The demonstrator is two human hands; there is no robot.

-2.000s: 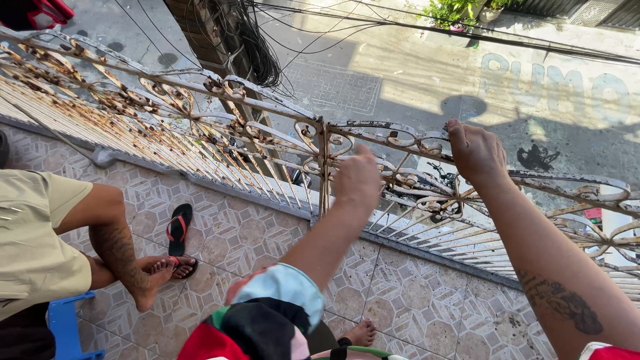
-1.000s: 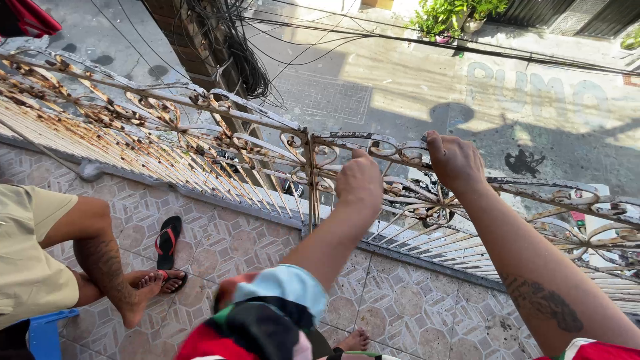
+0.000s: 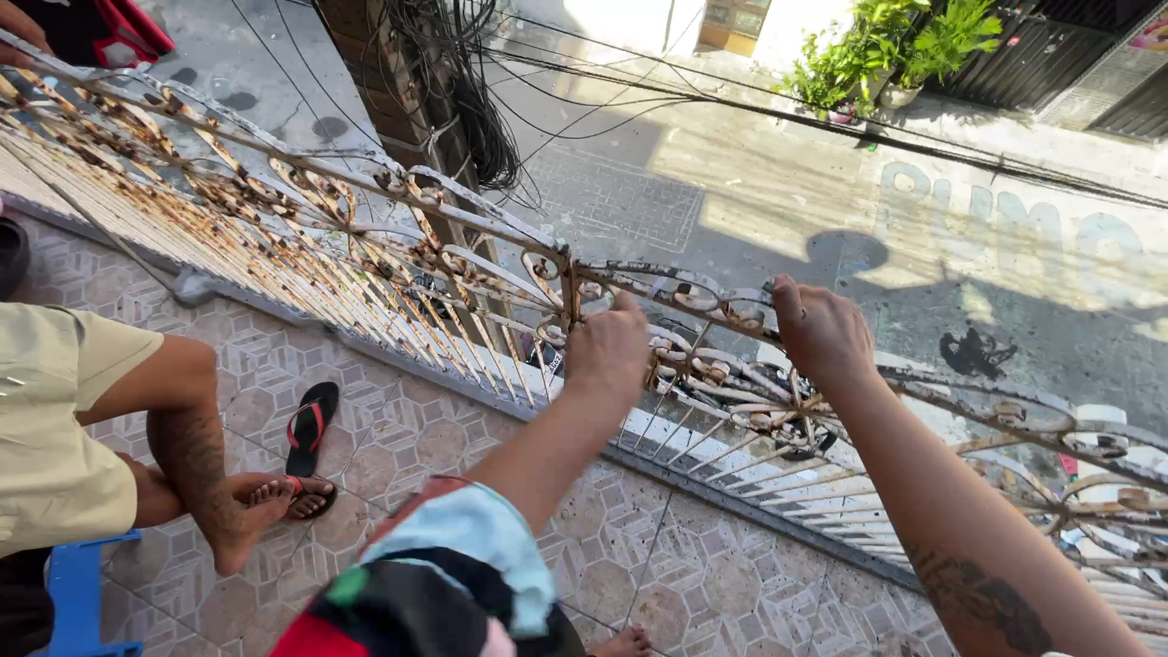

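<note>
A balcony railing (image 3: 721, 319) of white-painted, rusty metal with scrollwork crosses the view. My left hand (image 3: 607, 351) is curled against its inner side, just right of an upright post (image 3: 570, 292); whether anything is inside the fingers is hidden. Farther right, my right hand (image 3: 821, 333) is closed over the top rail, its thumb up and fingers bent. A small greyish spot shows by that thumb tip, too small to name. The paint is chipped, with brown rust thickest on the left section.
At left a person in beige shorts (image 3: 55, 429) sits by a blue plastic stool (image 3: 78, 584), feet near a black-and-red flip-flop (image 3: 312, 424). Another hand (image 3: 23, 36) rests on the rail at top left. Beyond the railing are cables (image 3: 484, 109), a pole and the street below.
My left hand was blurred two seconds ago and has since come closer to the railing's scrollwork. My right hand stays at the top rail. The view has shifted slightly.
</note>
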